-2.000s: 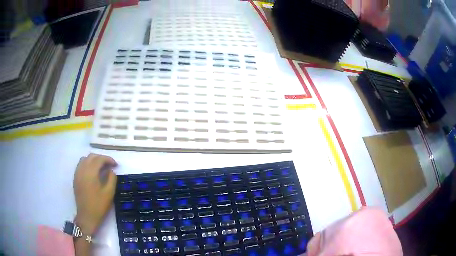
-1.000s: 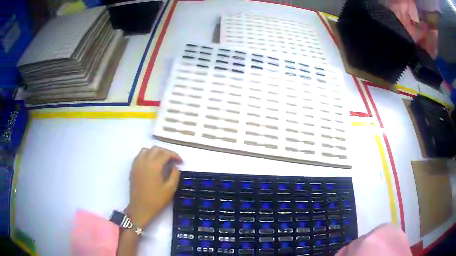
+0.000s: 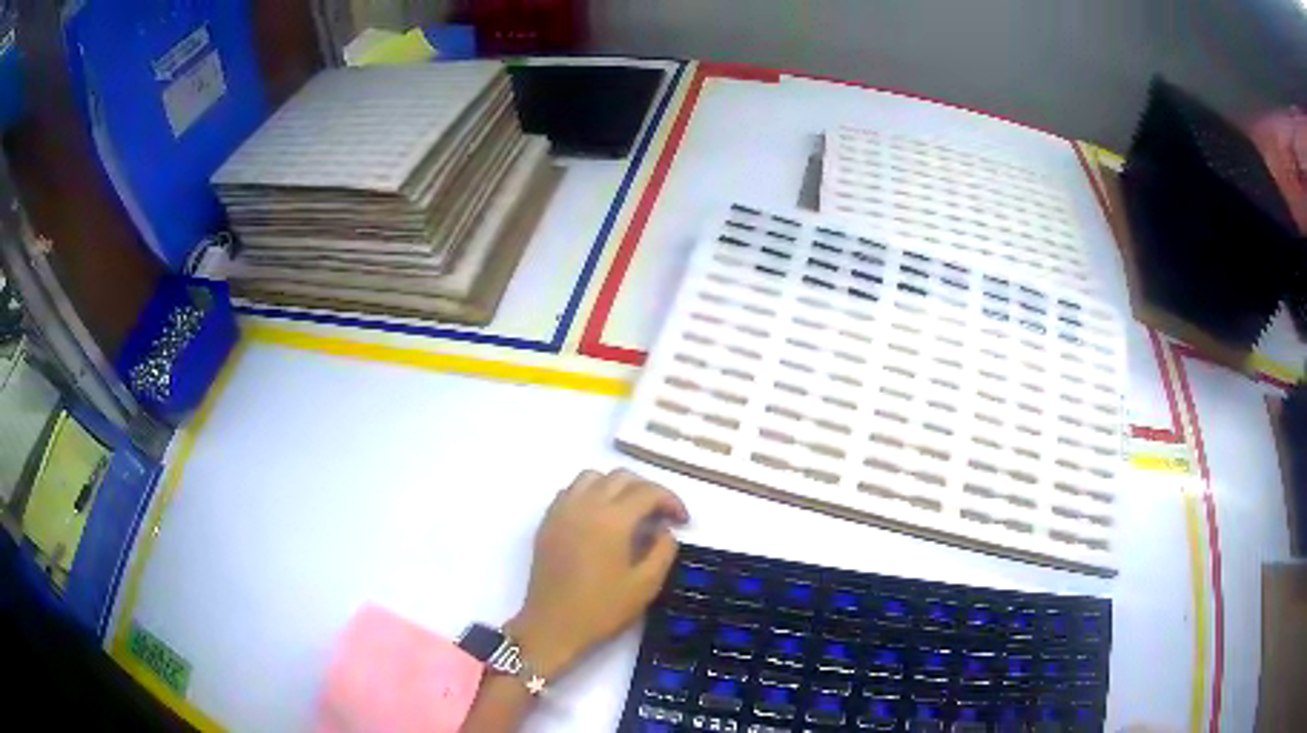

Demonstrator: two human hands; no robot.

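Observation:
The black tray (image 3: pixel 874 652) lies nearest me, cut off by the bottom edge, with rows of pockets showing blue and some shiny spots. My left hand (image 3: pixel 595 566) is at its upper left corner, touching it, fingers curled; whether the fingers grip the tray or a small part is hidden. The white foam tray (image 3: pixel 889 394) lies just behind the black tray, slightly turned. Thin dark strips fill slots in its farthest rows; nearer slots look tan. My right hand is out of the picture.
A stack of foam trays (image 3: pixel 358 186) stands at back left, beside a flat black tray (image 3: pixel 588 108). A blue bin (image 3: pixel 179 344) of metal bits is far left. A second foam tray (image 3: pixel 953 193) lies behind. Stacked black trays (image 3: pixel 1211 215) and cardboard (image 3: pixel 1283 644) are right.
The view has swung left, so the trays appear farther right and the blue bin shows fully. My left hand stays at the black tray's corner. The right sleeve has left the picture.

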